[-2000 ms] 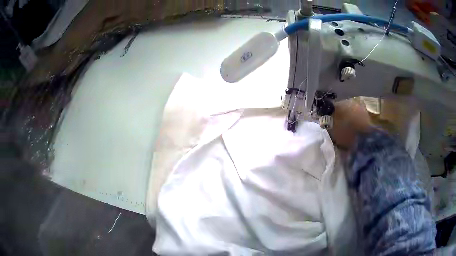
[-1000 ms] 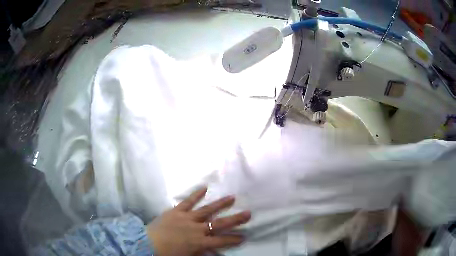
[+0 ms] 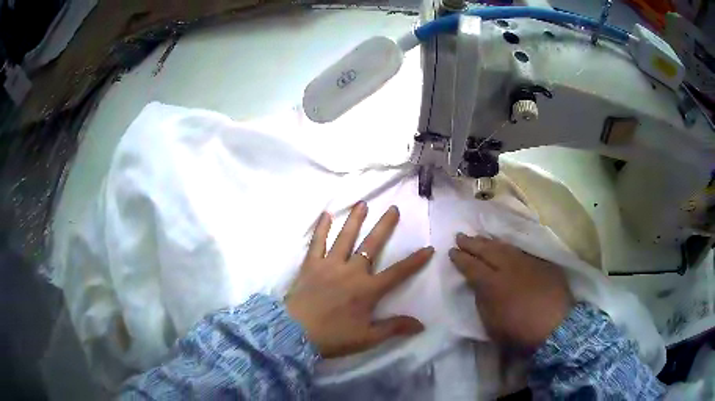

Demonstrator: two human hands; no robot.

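The white garment piece (image 3: 196, 211) is spread over the machine table and runs under the presser foot (image 3: 425, 182). A seam line runs from the foot toward me between my hands. My left hand (image 3: 345, 286) lies flat on the cloth left of the seam, fingers spread, a ring on one finger. My right hand (image 3: 513, 290) rests on the cloth right of the seam, fingertips near the seam, fingers close together. A cream piece (image 3: 564, 207) shows beside the white cloth, right of the needle area, under the machine arm.
The sewing machine arm (image 3: 580, 102) stands behind and to the right, with a tension knob (image 3: 525, 108) and blue tube (image 3: 517, 13). The oval lamp (image 3: 353, 78) hangs left of the head. The white table (image 3: 227, 66) has a curved edge at left.
The cloth blurred across the right now lies flatter around the foot. My left hand has moved up and right on the cloth. My right hand has come to the right of the seam.
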